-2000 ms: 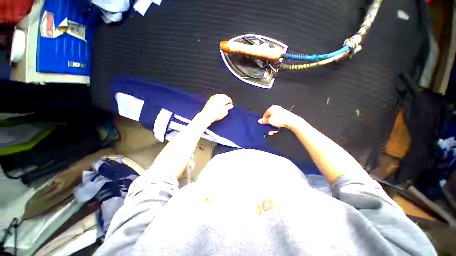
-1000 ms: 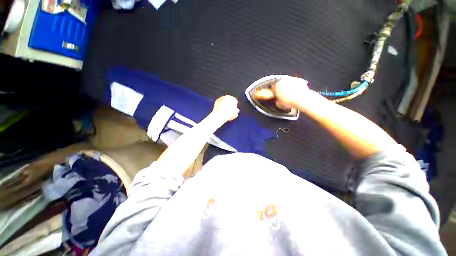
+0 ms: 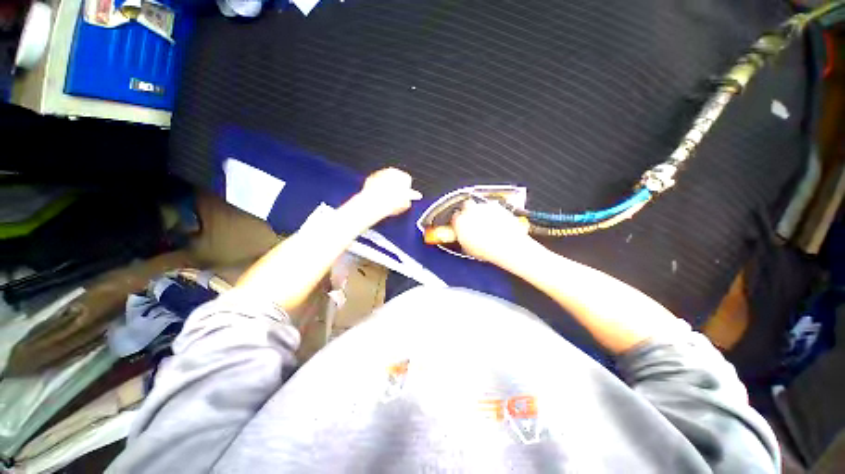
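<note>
A navy garment piece [image 3: 310, 176] with white blocks and strips lies along the near edge of the dark ribbed ironing table pad [image 3: 519, 83]. My left hand [image 3: 389, 193] is on the upper edge of the navy cloth, fingers bent together; whether it pinches the cloth is hard to tell. My right hand [image 3: 486, 230] is closed around the handle of the steam iron [image 3: 449, 208]. The iron rests on the right part of the navy cloth, its tip toward my left hand. My right hand hides part of the iron, and my left forearm hides part of the white strips.
A blue and yellowish steam hose [image 3: 593, 220] runs from the iron to a wrapped section [image 3: 704, 120] at the upper right. A blue box [image 3: 125, 56] sits on a pale stand at the upper left. A heap of navy and pale cloth [image 3: 153, 310] lies low at the left.
My right hand first took hold of the iron, then moved it left and nearer, onto the navy cloth. My left hand stays at the cloth's upper edge. The hose has swung with the iron.
</note>
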